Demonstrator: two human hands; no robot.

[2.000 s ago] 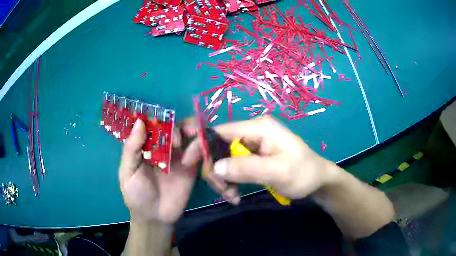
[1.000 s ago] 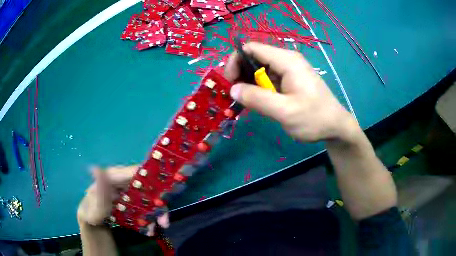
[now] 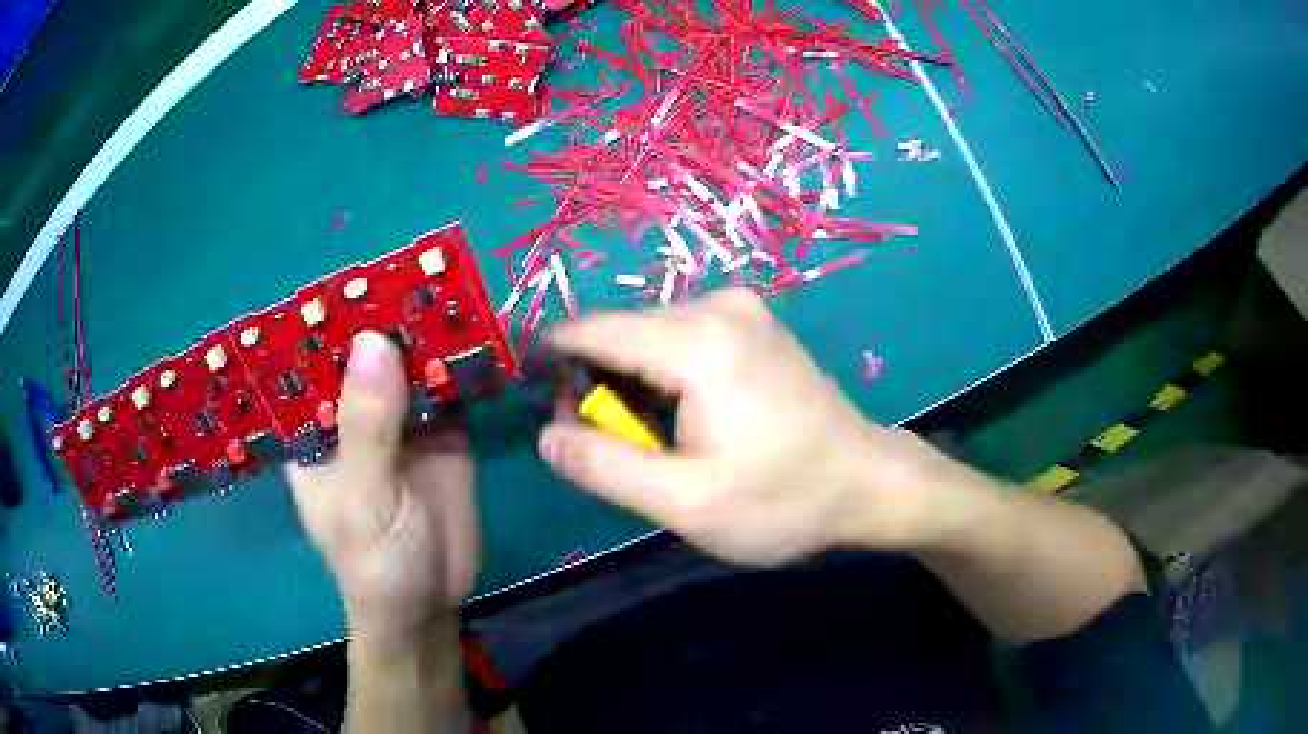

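My left hand holds a long red PCB strip above the mat, thumb on top of its face. The strip slants from lower left to upper right, with white and red components along its edges. My right hand is closed around yellow-handled nippers. Their dark jaws are at the strip's right end; the fingers partly hide them, and I cannot tell whether they touch the board.
Red single boards are heaped at the far side. A heap of thin red and white edge scrap lies right of them. Long thin rails lie far right. Blue-handled pliers and small metal parts lie at left.
The strip has swung to a flatter slant and moved left. My left hand now grips it near its middle-right part. My right hand with the nippers has moved down and left to the strip's right end.
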